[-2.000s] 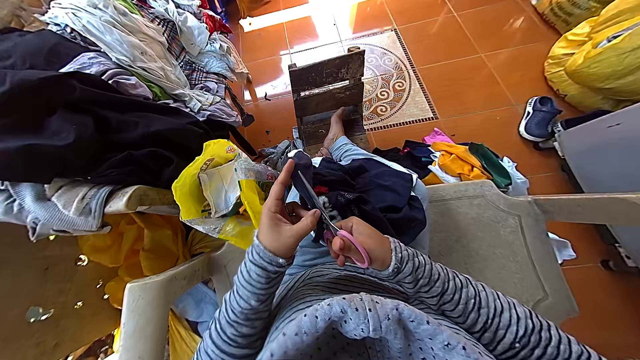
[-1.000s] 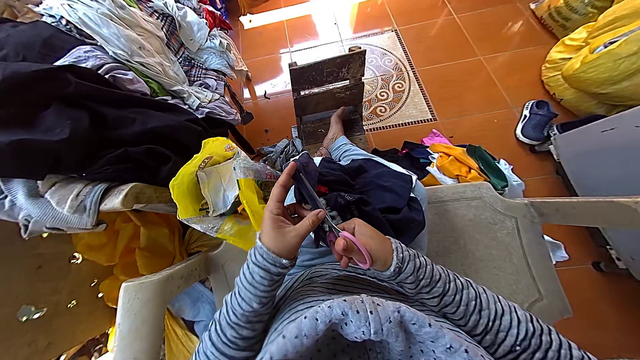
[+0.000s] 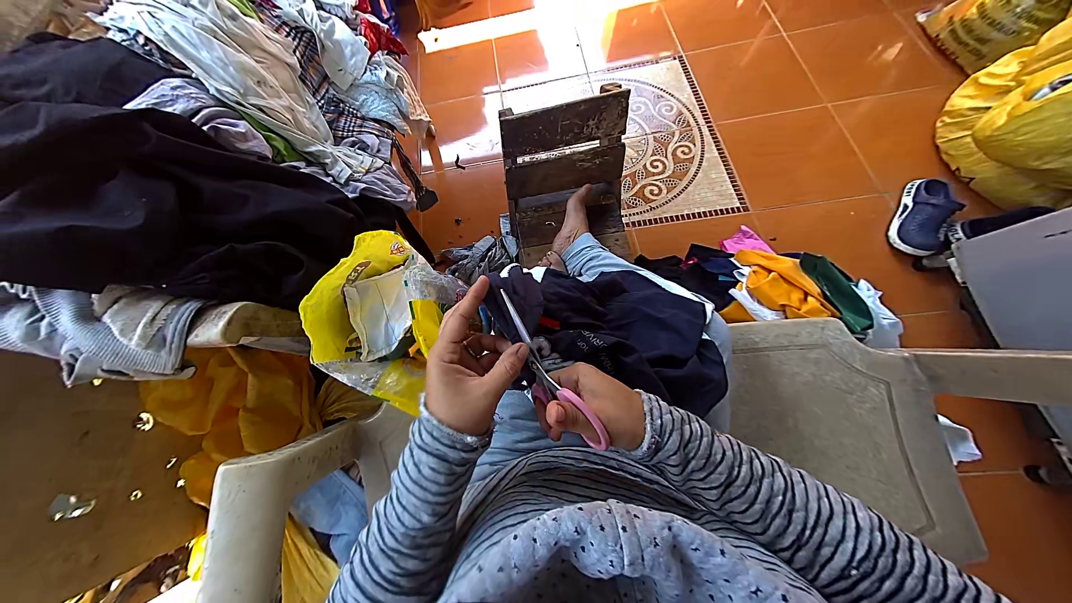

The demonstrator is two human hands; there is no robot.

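Note:
Pink-handled scissors (image 3: pixel 584 417) are in my right hand (image 3: pixel 605 404), its fingers around the handle loops, with the blades pointing up and left. My left hand (image 3: pixel 469 368) pinches a fold of dark navy cloth (image 3: pixel 512 303) beside the blades. The rest of a navy garment (image 3: pixel 645 335), with light lettering, lies across my lap and leg. Cloth and fingers partly hide the blades. Just left of my left hand is a yellow plastic bag (image 3: pixel 335 310) with pale cloth in it.
A large heap of clothes (image 3: pixel 276 109) and black cloth (image 3: pixel 151 201) fills the left. Ahead, my bare foot rests on a small wooden chair (image 3: pixel 565 126). A plastic chair (image 3: pixel 829 419) is at my right, with coloured cloths (image 3: pixel 779 285) beyond it. Farther right are a navy clog (image 3: pixel 921 216) and yellow sacks (image 3: pixel 1005 126).
The cloth at my left fingertips has shifted: a pale tip that stood above the fingers two seconds ago no longer shows. Both hands stay in nearly the same place.

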